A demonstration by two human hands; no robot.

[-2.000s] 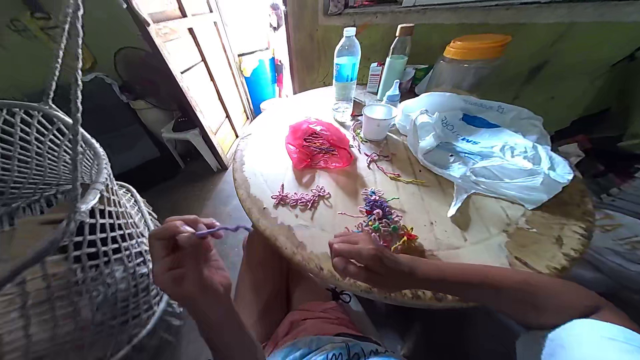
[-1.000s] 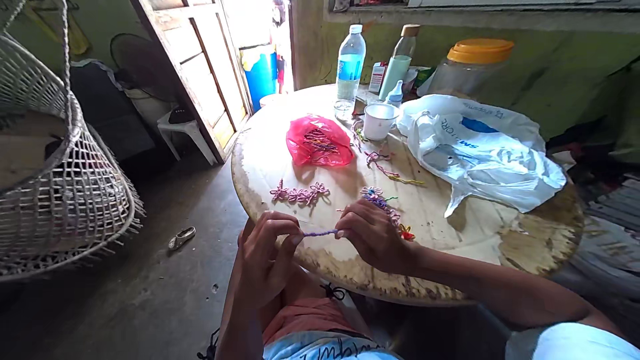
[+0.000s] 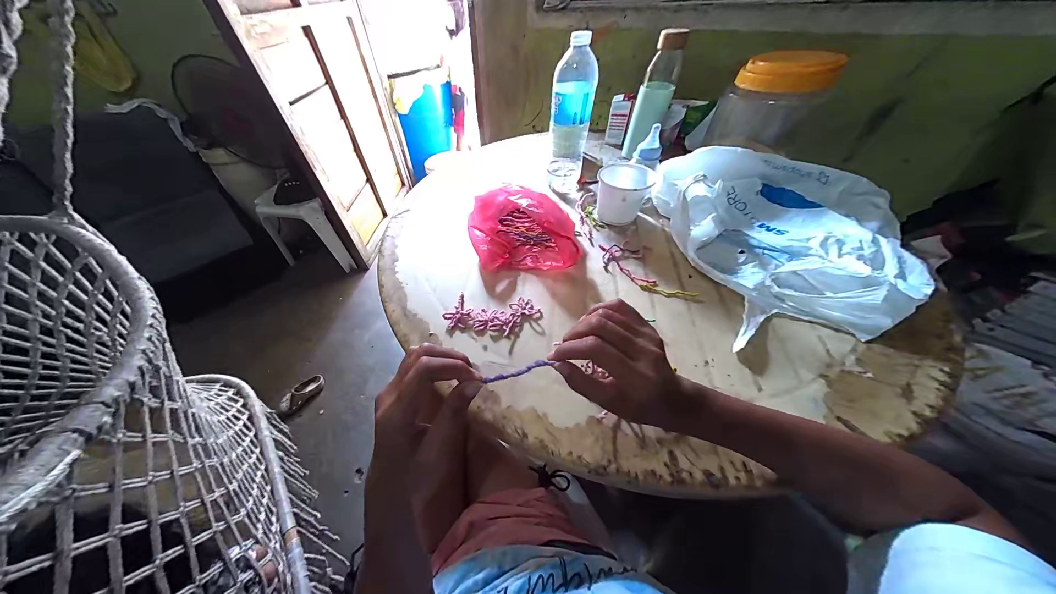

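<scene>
A short purple braided cord (image 3: 518,373) is stretched between my hands at the near edge of the round table (image 3: 742,396). My left hand (image 3: 429,384) pinches its left end between thumb and finger; my right hand (image 3: 619,363) pinches the other end. Pink knotted cord pieces (image 3: 493,317) lie just beyond the cord. Under and beside my right hand is a pile of cord pieces (image 3: 596,371), mostly hidden. Farther back, a red plastic bag (image 3: 521,216) holds many thin cords (image 3: 528,229). Right of it lie loose purple and yellow strands (image 3: 635,272).
A white cup (image 3: 623,194), a water bottle (image 3: 572,115), a green-filled bottle (image 3: 656,95), a baby bottle (image 3: 648,148) and an orange-lidded jar (image 3: 767,99) stand at the back. A white plastic bag (image 3: 792,239) covers the right side. A woven hanging chair (image 3: 148,396) is at the left.
Two seconds ago my left hand held the purple cord apart, left of the table, with my right hand over the pile. The hands have come together, and the cord is now held at both ends.
</scene>
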